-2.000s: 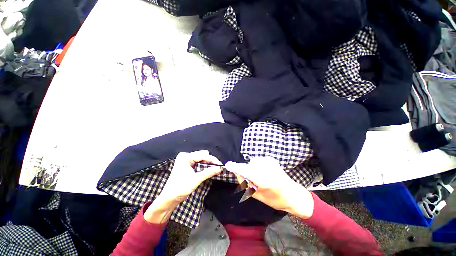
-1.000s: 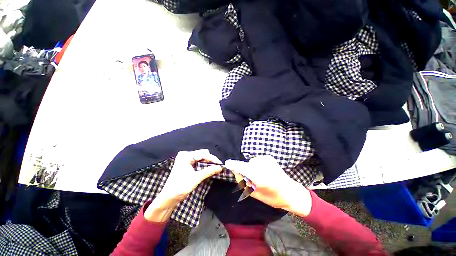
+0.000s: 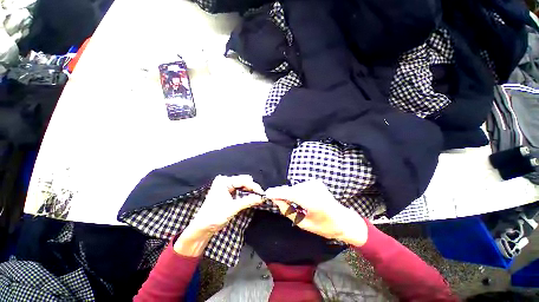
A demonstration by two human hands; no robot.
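Observation:
A navy garment (image 3: pixel 354 112) with checked lining (image 3: pixel 331 167) lies on the table and hangs over its front edge. My left hand (image 3: pixel 223 203) pinches the edge where navy meets check. My right hand (image 3: pixel 313 207) meets it fingertip to fingertip at the same edge. Small metallic snips (image 3: pixel 297 213) are held in my right palm, their short blades pointing down and back towards me; the rest is hidden by the fingers. Any thread at the fingertips is too small to tell.
A lit smartphone (image 3: pixel 177 90) lies on the white table (image 3: pixel 118 130). Dark thread scraps (image 3: pixel 55 202) lie at its left edge. Grey garments (image 3: pixel 523 112) and two black spools (image 3: pixel 513 162) are at the far right. A blue bin (image 3: pixel 467 239) stands below the right edge.
The snips in my right hand have turned slightly, with less blade showing. Both hands keep nearly the same place on the edge. The phone's picture has changed. The view has shifted slightly.

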